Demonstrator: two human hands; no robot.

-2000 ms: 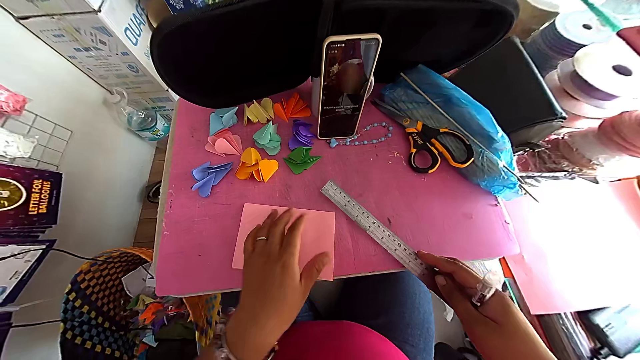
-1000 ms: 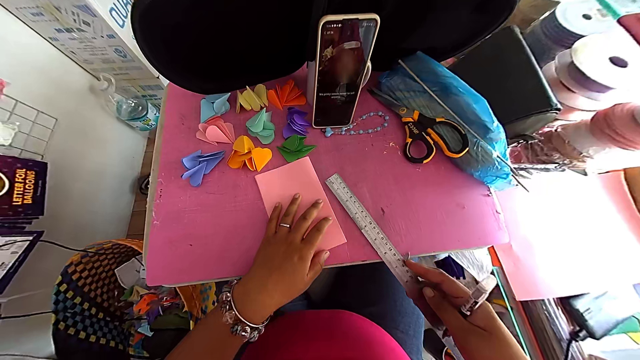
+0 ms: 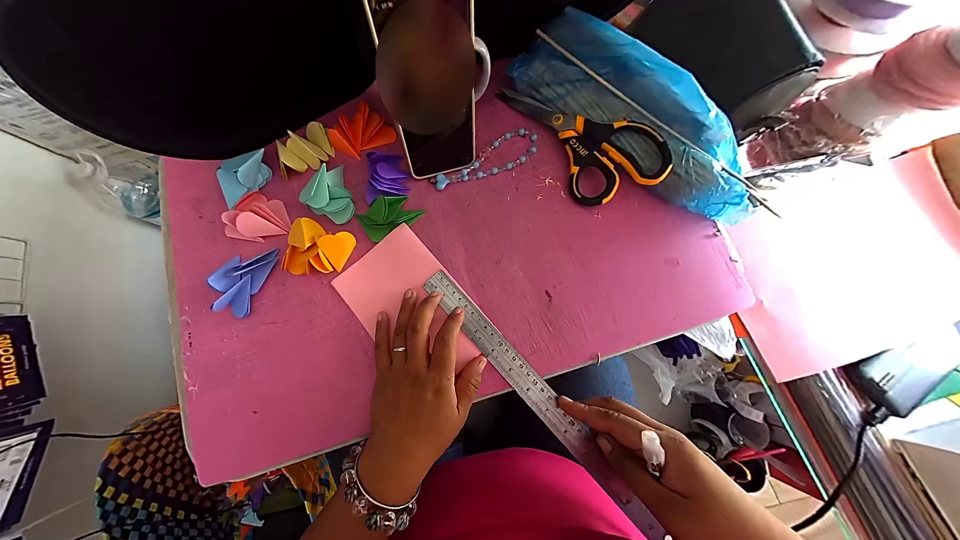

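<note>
A pink paper rectangle (image 3: 390,270) lies at a slant near the front of the pink tabletop. My left hand (image 3: 424,367) rests flat on it with fingers slightly spread, the fingertips touching the edge of a metal ruler (image 3: 517,367). The ruler's far end lies over the paper's right side; its near end extends past the table's front edge. My right hand (image 3: 660,457) grips that near part between thumb and fingers. Folded paper pieces, such as an orange-yellow one (image 3: 319,247), a green one (image 3: 388,217) and a blue one (image 3: 242,281), sit beyond and left of the paper.
A phone (image 3: 435,142) stands upright at the back, beside a bead bracelet (image 3: 495,161). Black and yellow scissors (image 3: 600,150) lie partly against a blue plastic bag (image 3: 637,82) at the back right. A woven basket (image 3: 150,472) stands below the table's left front.
The ruler has moved left from beside the pink paper onto its right side. The paper has been turned to a slant since the oldest frame. My left hand stays on it.
</note>
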